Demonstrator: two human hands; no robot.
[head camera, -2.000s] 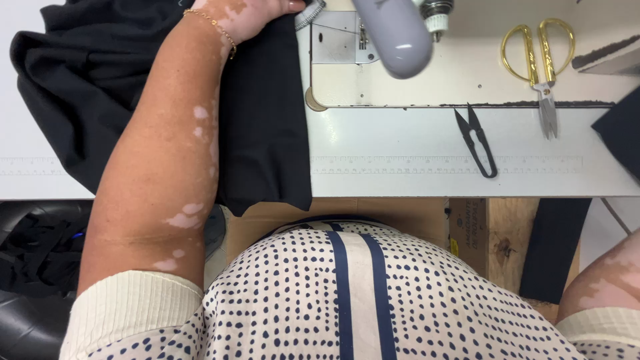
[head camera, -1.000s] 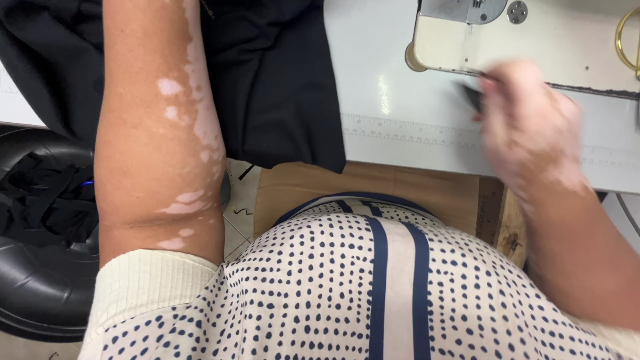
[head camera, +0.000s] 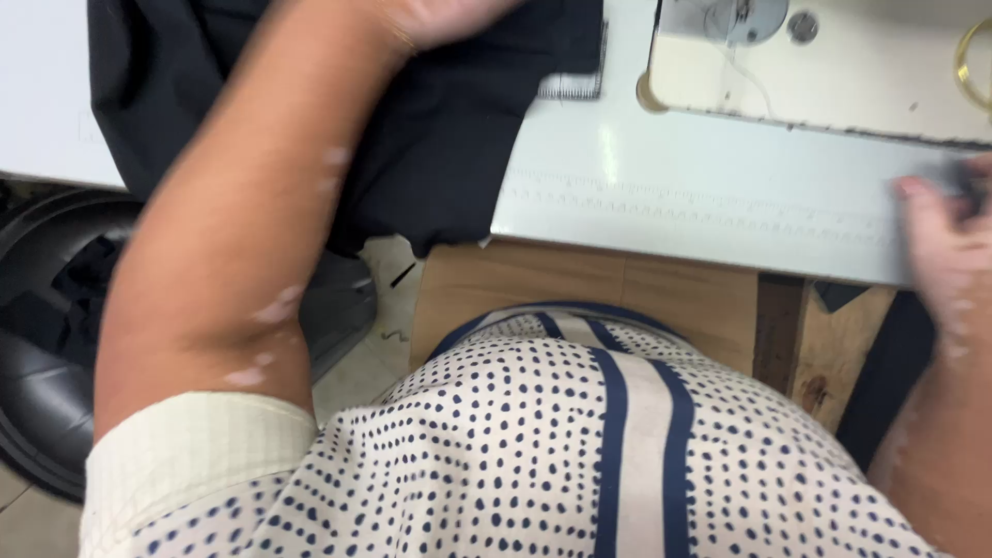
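Dark navy fabric (head camera: 442, 155) lies over the left part of the white table and hangs past its front edge. My left hand (head camera: 446, 15) rests on or just above this cloth at the top of the view, cut off by the frame, so its grip is hidden. A notch in the fabric's right side shows a pale patch with a stitched edge (head camera: 572, 91). At the right edge my right hand (head camera: 949, 225), blurred, has a dark object (head camera: 961, 182) at its fingers, which looks like the black thread snips. The sewing machine's bed (head camera: 744, 77) is at the upper right, with a loose white thread on it.
A printed ruler scale (head camera: 659, 198) runs along the front of the white table (head camera: 604, 225). Gold scissor handles (head camera: 969, 66) show at the right edge. Below left stands a black round container (head camera: 46, 333) with dark scraps. Cardboard (head camera: 527, 279) and wood lie under the table edge.
My right hand came in to the black snips lying on the table and has since moved right, to the frame's edge. The fabric's notched edge has come into view.
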